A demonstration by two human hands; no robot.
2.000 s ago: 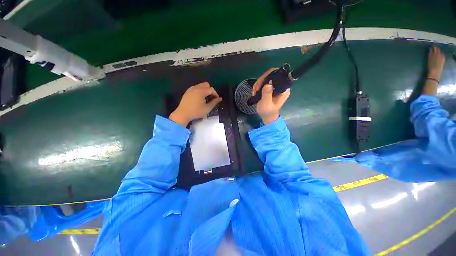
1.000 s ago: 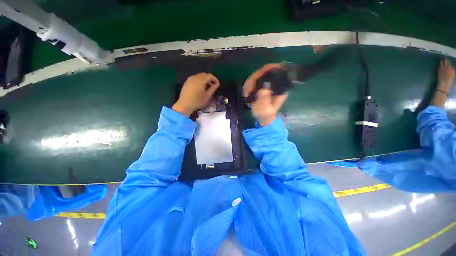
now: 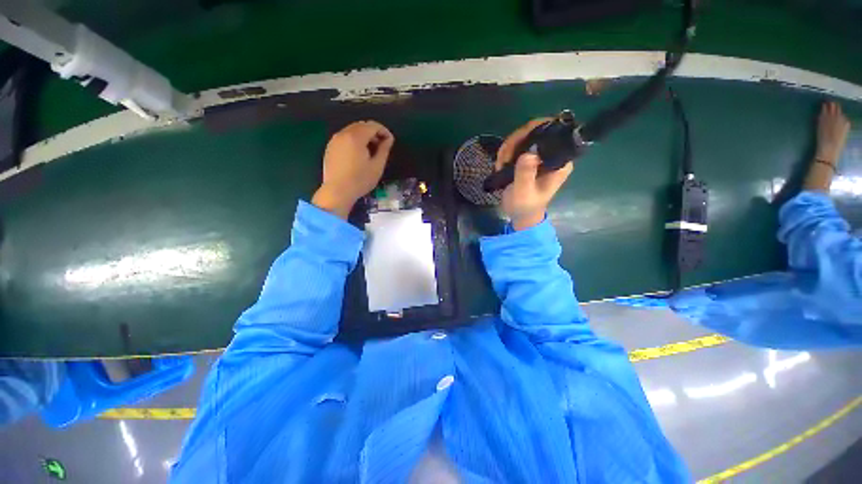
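Observation:
An opened tablet (image 3: 401, 261) with a large silver-white rectangle lies in a black tray (image 3: 448, 255) in front of me. Its circuit board (image 3: 401, 195) shows at the far end. My right hand (image 3: 531, 180) grips the black electric screwdriver (image 3: 550, 147), its tip over the round dotted screw dish (image 3: 480, 170), right of the tray. The dish is partly covered by the hand and tool. My left hand (image 3: 355, 163) is at the tray's far left corner, fingers curled; whether it holds anything small cannot be seen.
A black box with a white band (image 3: 692, 225) lies to the right on the green bench (image 3: 605, 227). Another person's hand (image 3: 832, 132) rests at the far right. A worn white rail (image 3: 454, 79) runs behind. A white pipe-like arm (image 3: 113, 72) is at the upper left.
My left hand has moved back and left, off the circuit board, which now shows more. My right hand with the screwdriver, blurred a second ago, is now sharp at the dish, slightly further right.

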